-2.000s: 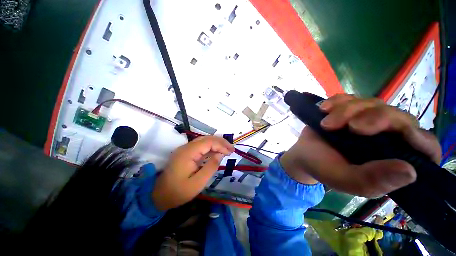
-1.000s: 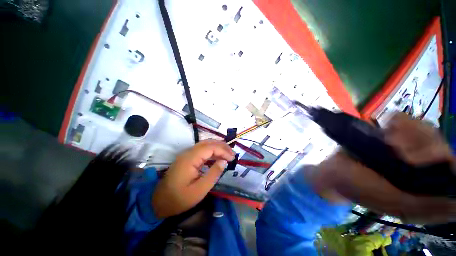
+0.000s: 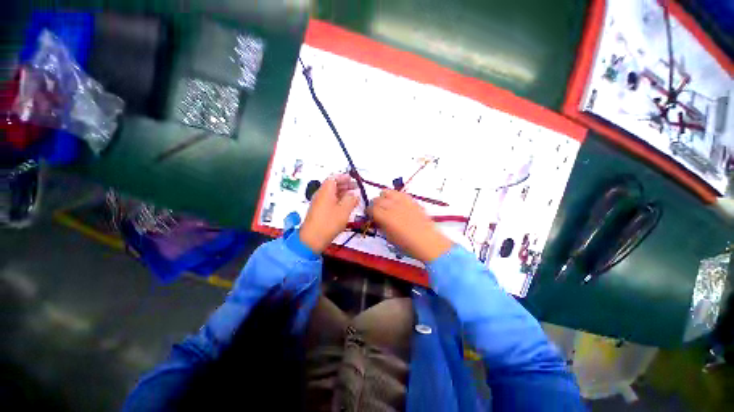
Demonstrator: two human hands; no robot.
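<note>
The white panel lies on an orange-red carrier board. A black cable harness runs down across it to between my hands. My left hand is beside the cable's lower end, fingers bent; whether it grips anything is unclear. My right hand is shut on the cable near its lower end, fingertips partly hidden. Red-and-black wire leads run right from there, with black tape on them. A small green circuit board is at the panel's left. Two electric screwdrivers lie on the right.
The green bench holds clear trays of screws, a thin dark stick, a black stack and a blue tray with clear bags at left. Another white panel on a carrier is upper right. A clear bag lies lower right.
The view has moved back to show the whole panel. My right hand has let go of the screwdriver and moved left beside my left hand, at the black cable.
</note>
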